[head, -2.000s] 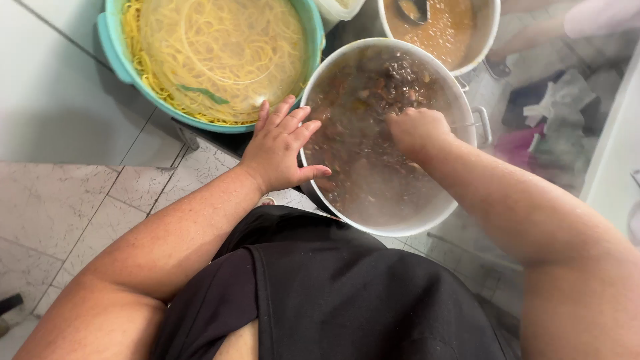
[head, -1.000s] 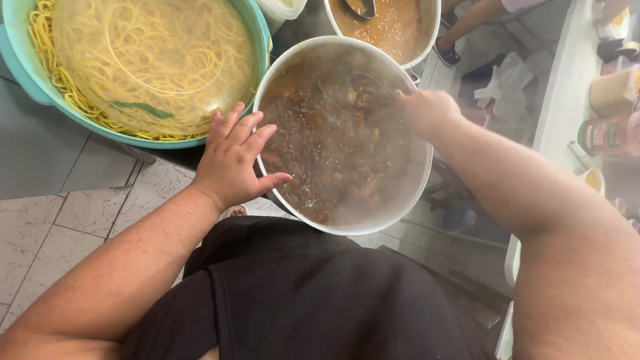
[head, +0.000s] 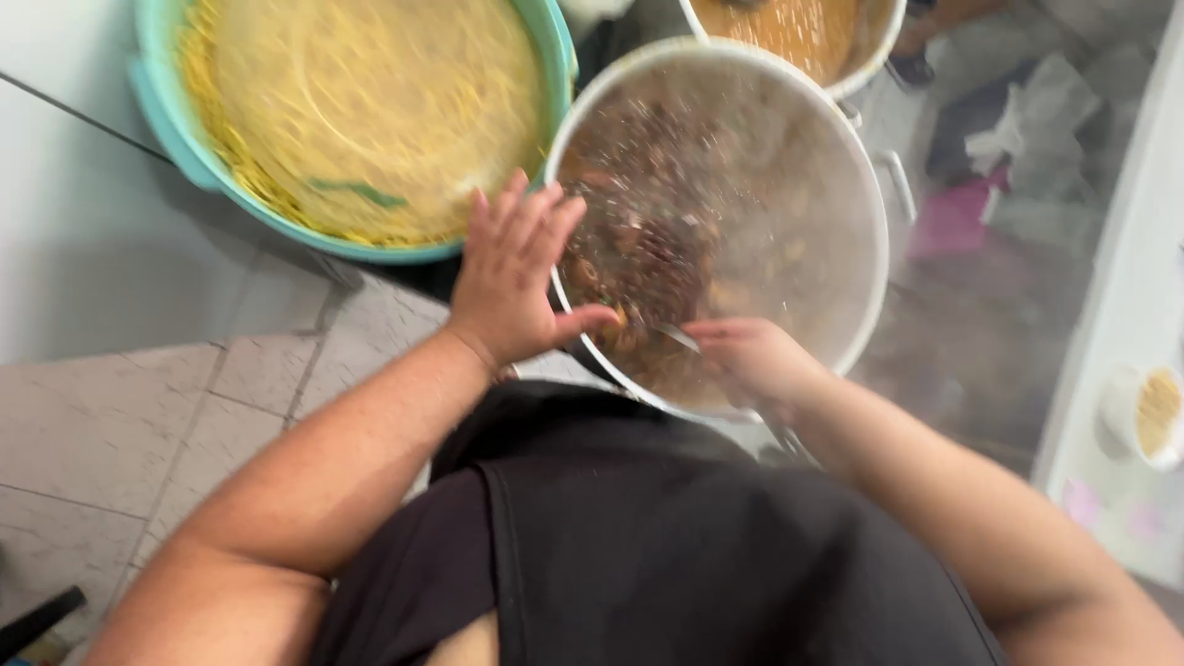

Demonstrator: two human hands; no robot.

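Note:
A large white-rimmed pot (head: 877, 231) of dark brown stew (head: 647, 213) steams in front of me. My right hand (head: 754, 361) grips the handle of a metal utensil (head: 678, 335) over the near side of the pot; the utensil's far end is hidden in the stew. With fingers spread, my left hand (head: 523, 277) rests at the pot's left rim and holds nothing. Left of the pot is a turquoise basin (head: 166, 139) of yellow noodles (head: 250, 180), with a clear, fogged cover (head: 388, 102) over them and a green leaf (head: 361, 191) near its lower edge.
Behind the stew pot stands a second pot (head: 888, 46) with orange-brown liquid. A white counter (head: 1101, 277) runs along the right, bearing a small white cup (head: 1124, 416) of pale yellow food. White and pink bags (head: 953, 217) lie beyond the pot. A person's foot (head: 911, 65) shows at the top.
My right hand has moved from the right part of the pot to its near edge, and the dark pieces are now heaped on the left side. The left hand stays at the rim.

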